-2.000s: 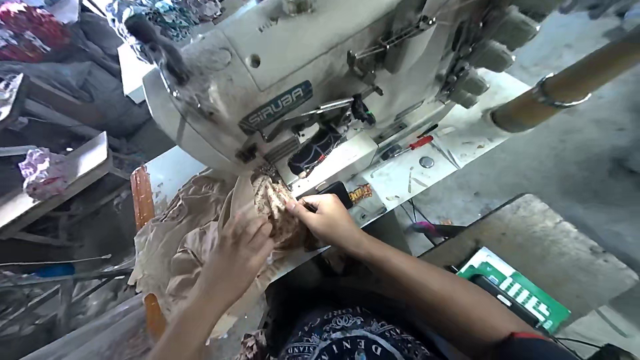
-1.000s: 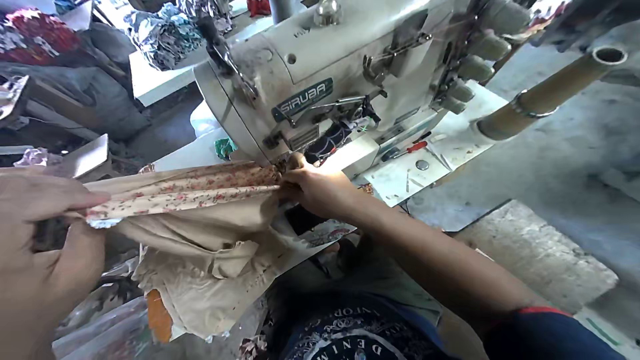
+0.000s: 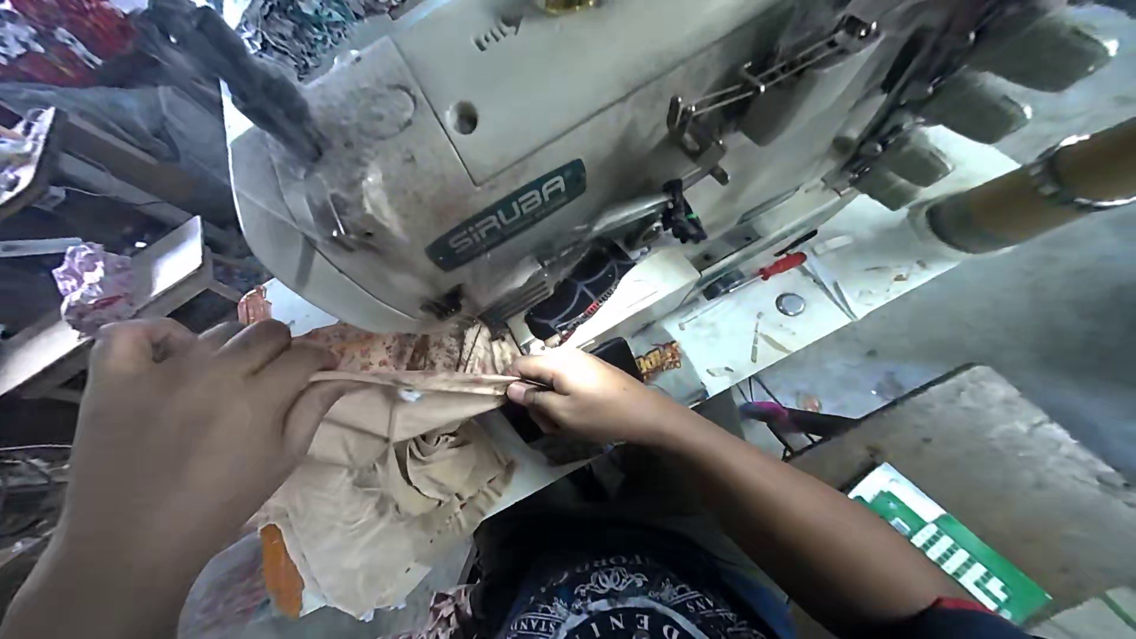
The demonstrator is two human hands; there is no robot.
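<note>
A pale Siruba industrial sewing machine (image 3: 532,124) fills the upper middle. Tan fabric with a floral-printed part (image 3: 390,497) runs under its needle area and hangs over the table edge. On the left, my left hand (image 3: 209,399) pinches the edge of this cloth between thumb and fingers. My right hand (image 3: 586,390) grips the same edge just in front of the needle area, with a small dark object partly showing between its fingers. Between the two hands the edge is stretched nearly straight. The needles and presser foot are mostly hidden.
On the machine table (image 3: 737,346) lie a red-handled screwdriver (image 3: 781,266), metal tweezers (image 3: 830,284) and a round metal disc (image 3: 791,304). A thick brown tube (image 3: 1021,195) stands at the right. A green-and-white box (image 3: 954,550) rests by a worn board (image 3: 976,453). Scrap cloth lies upper left.
My left hand has moved right from the far left edge, closer to the machine. The fabric stretch between my hands is shorter. My right hand stays near the needle area. The view has shifted.
</note>
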